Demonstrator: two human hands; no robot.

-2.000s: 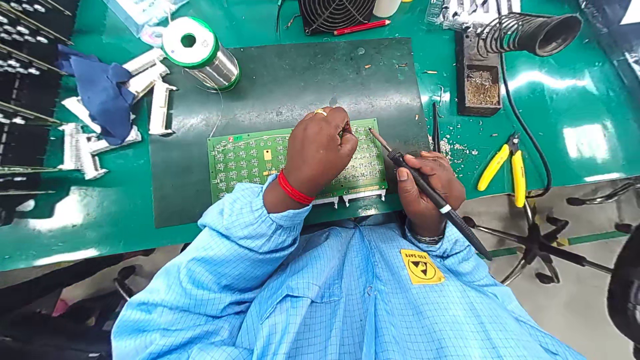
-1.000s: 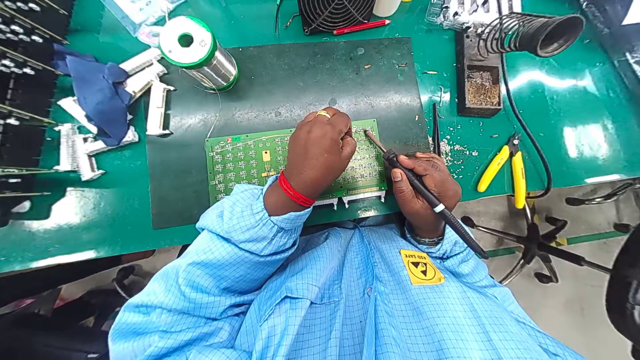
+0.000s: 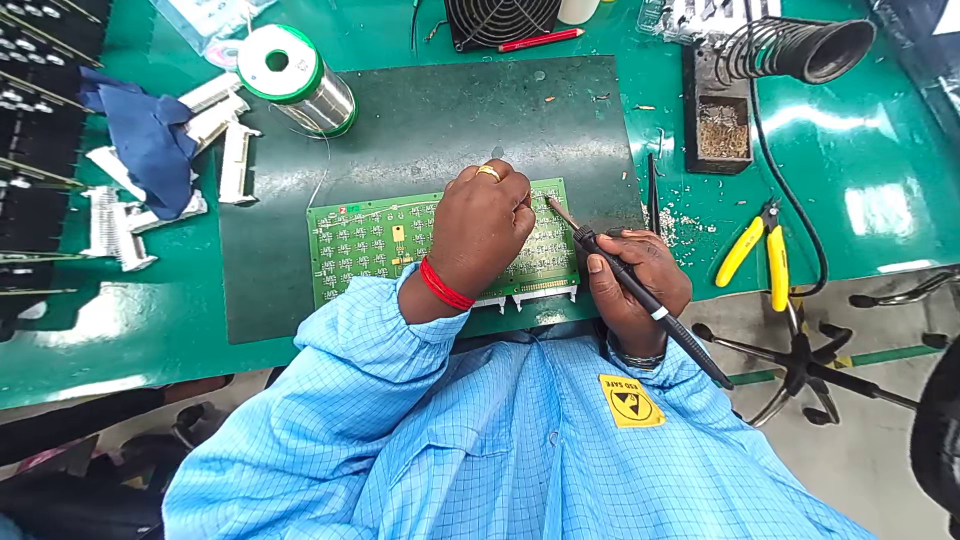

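A green circuit board [image 3: 360,247] lies on the dark mat, with white connectors [image 3: 547,297] along its near edge. My left hand [image 3: 484,229] is over the middle of the board, fingertips pinched near its upper right part. Thin solder wire [image 3: 327,169] runs from the spool [image 3: 326,101] to the board and across it toward this hand; the fingers hide its end. My right hand [image 3: 641,281] grips a soldering iron [image 3: 630,281] like a pen. The iron's tip is at the board's upper right, close to the left fingertips; contact with a joint cannot be made out.
Yellow-handled cutters [image 3: 757,251], tweezers [image 3: 654,195] and small clippings lie to the right. Behind them is an iron stand [image 3: 814,52] with a cleaning tray [image 3: 721,150]. A fan [image 3: 502,19] and red pencil [image 3: 540,40] are at the back; white connectors [image 3: 237,161] and blue cloth [image 3: 150,142] lie left.
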